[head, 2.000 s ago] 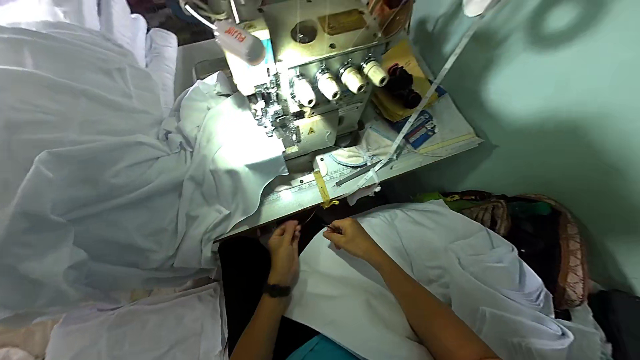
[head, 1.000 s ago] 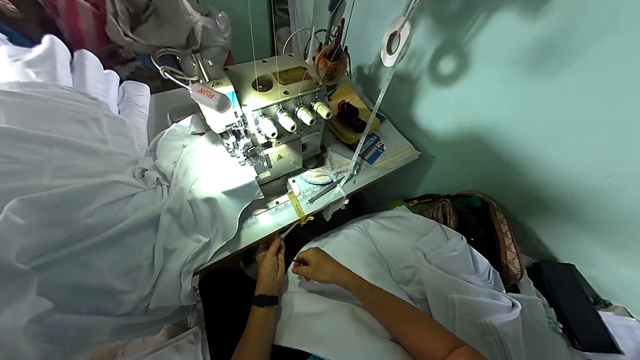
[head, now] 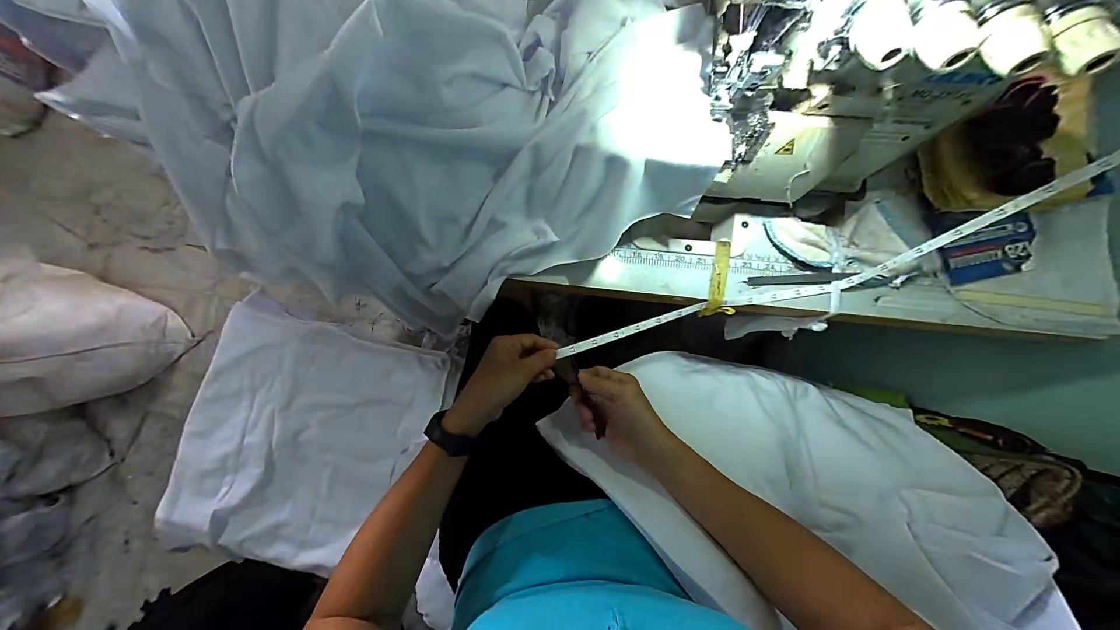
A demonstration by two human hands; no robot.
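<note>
My left hand [head: 510,372], with a dark band at the wrist, pinches the end of a white printed tape [head: 630,331] in front of the table edge. Close on its right, my right hand [head: 615,404] grips a small dark tool [head: 567,371], maybe thread snips, whose tip is by the tape end. From my left hand the tape runs up to the right across the table. White fabric [head: 787,437] lies over my lap beneath my right forearm. More white fabric [head: 420,149] spreads up to the lit needle area of an overlock sewing machine [head: 822,157].
The table edge [head: 962,325] carries a ruler strip [head: 674,259], a yellow tie [head: 719,276], dark tweezers [head: 796,280] and a blue box [head: 989,249]. Folded white cloth [head: 306,437] lies at the lower left, a stuffed white sack [head: 79,337] at the far left. A dark bag [head: 1024,472] is at the right.
The tape's end is now in my left hand; one second ago the tape hung over the table's right part. The view has swung down and left.
</note>
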